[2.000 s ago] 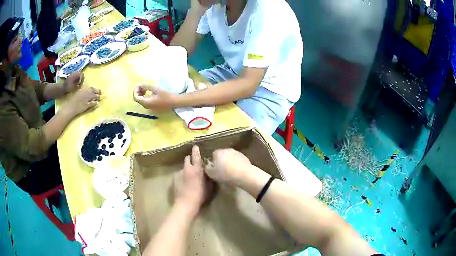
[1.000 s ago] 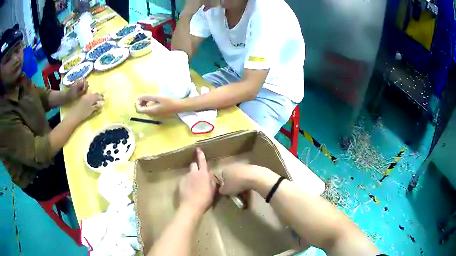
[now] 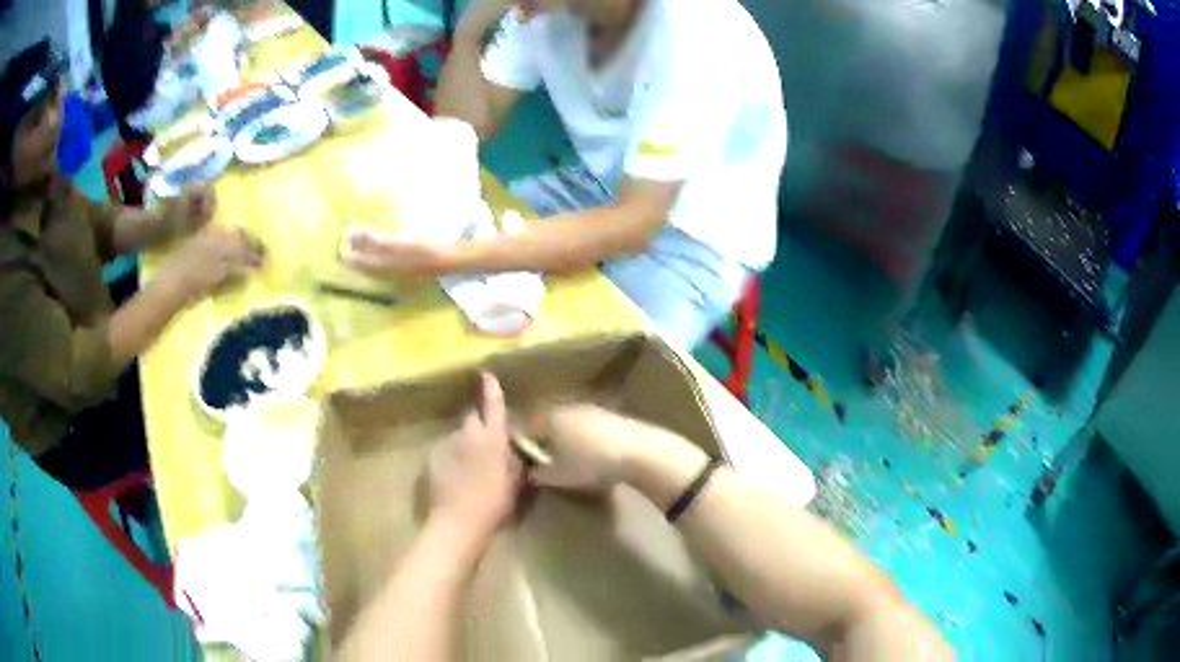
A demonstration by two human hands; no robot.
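My left hand and my right hand are close together over the open brown carton. A small pale part shows between them, pinched at the fingertips of my right hand and touching or close to my left hand. Its shape is blurred and mostly hidden. My left index finger points up and away. Whether my left fingers also grip the part is hard to see.
Left of the carton are a bowl of black parts, a cream tub and white gloves. Beyond lie more gloves and a dark stick. Two people sit at the table.
The whole view has shifted and blurred. The longer pale piece seen below my right hand one second ago no longer shows there; a pale part now shows between my hands.
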